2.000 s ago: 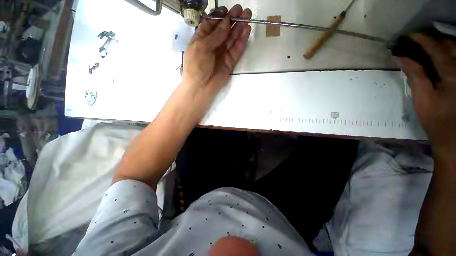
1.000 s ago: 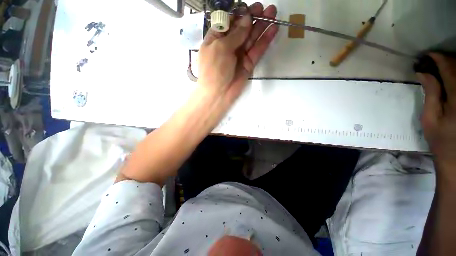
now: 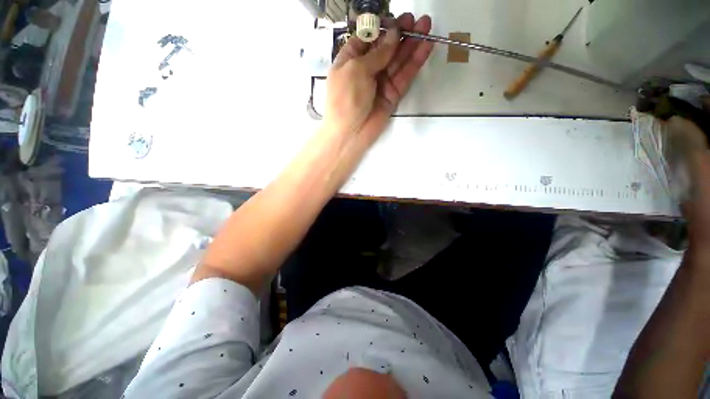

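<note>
A large screwdriver's long steel shaft [image 3: 506, 53] lies slantwise across the sewing machine bed [image 3: 436, 86]. My left hand [image 3: 374, 74] is palm up under the machine head [image 3: 367, 25], with thumb and fingertips at the shaft's left end. The tip and the part it meets are hidden. My right hand [image 3: 687, 160] is blurred and partly cut off at the right edge, beside the dark handle end. Whether it grips the handle cannot be told. A thin tool with a tan wooden handle [image 3: 523, 80] lies on the bed, its tip pointing up right.
Small dark metal parts [image 3: 173, 51] and a grey plate [image 3: 140, 144] lie at the table's left. White cloth [image 3: 650, 144] lies beside my right hand. A ruler [image 3: 545, 187] runs along the front edge. White fabric [image 3: 117, 280] hangs at lower left.
My right hand has shifted down and right, uncovering white cloth beside it. My left hand stays at the shaft's left end. The camera view has shifted slightly.
</note>
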